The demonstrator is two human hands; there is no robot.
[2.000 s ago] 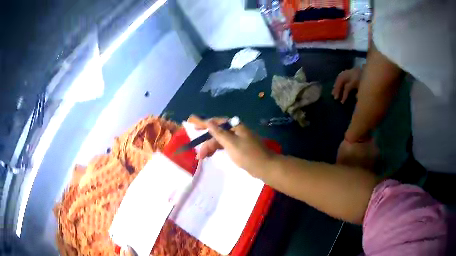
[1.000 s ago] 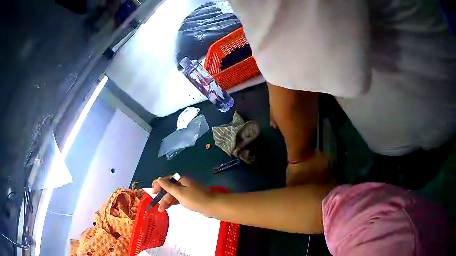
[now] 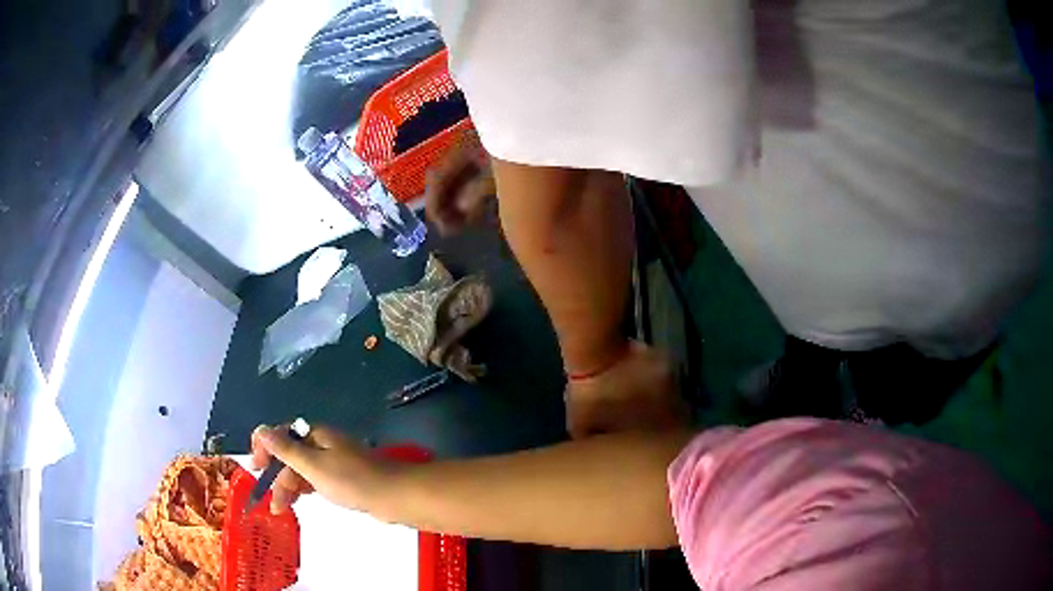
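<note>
My right hand (image 3: pixel 323 464), below a pink sleeve, is shut on a dark pen (image 3: pixel 268 479) with a white end. It is above the far left part of a red perforated basket (image 3: pixel 260 556). White paper (image 3: pixel 360 548) lies over the basket; any writing on it is washed out by glare. A pile of orange moulded sheets (image 3: pixel 183 514) lies left of the basket. The picture's lower edge cuts off the basket, paper and pile. My left hand is not in view.
A person in a light shirt (image 3: pixel 854 219) leans in from the right, one hand (image 3: pixel 460 191) near a second basket (image 3: pixel 422 150). A bottle (image 3: pixel 360 191), striped cloth (image 3: pixel 422 318), clear bag (image 3: pixel 318 318), small orange part (image 3: pixel 371 342) and tweezers-like tool (image 3: pixel 418 388) lie beyond my hand.
The view has turned right, so the table things sit further left. The second sheet of paper, seen at first, is out of view. The other person's hand has moved to the second basket.
</note>
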